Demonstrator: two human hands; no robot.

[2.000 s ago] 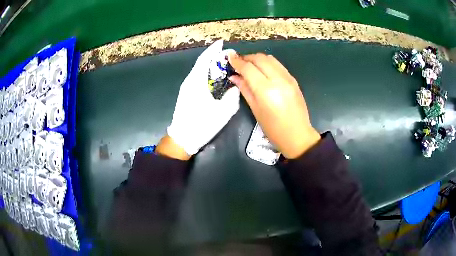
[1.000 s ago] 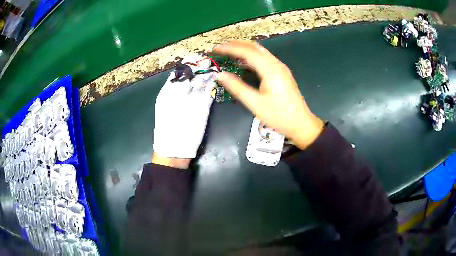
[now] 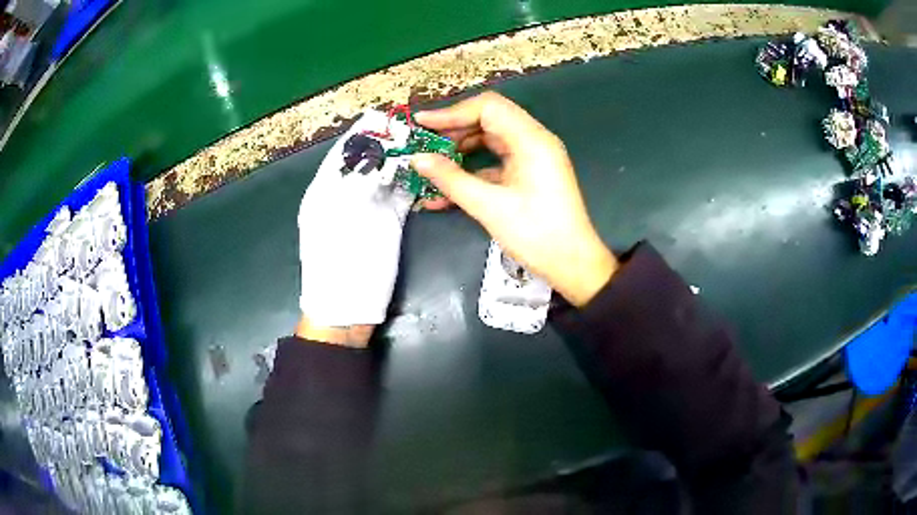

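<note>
A green circuit board with red lead wires is held up near the bench's far edge. My left hand, in a white glove, holds it from the left, with a black round part lying against the glove's fingers. My right hand, bare, grips the board's right side between thumb and fingers. A white socket housing lies on the dark bench below my right hand, its upper part hidden by that hand.
Rows of white housings lie on a blue divider sheet at the left. Wired board sub-assemblies are piled at the far right. A worn pale edge strip borders the green conveyor. A blue seat shows lower right.
The board was turned and opened out from between my hands, so its green side and the black part show. My right fingers, apart from it a second ago, have closed on the board.
</note>
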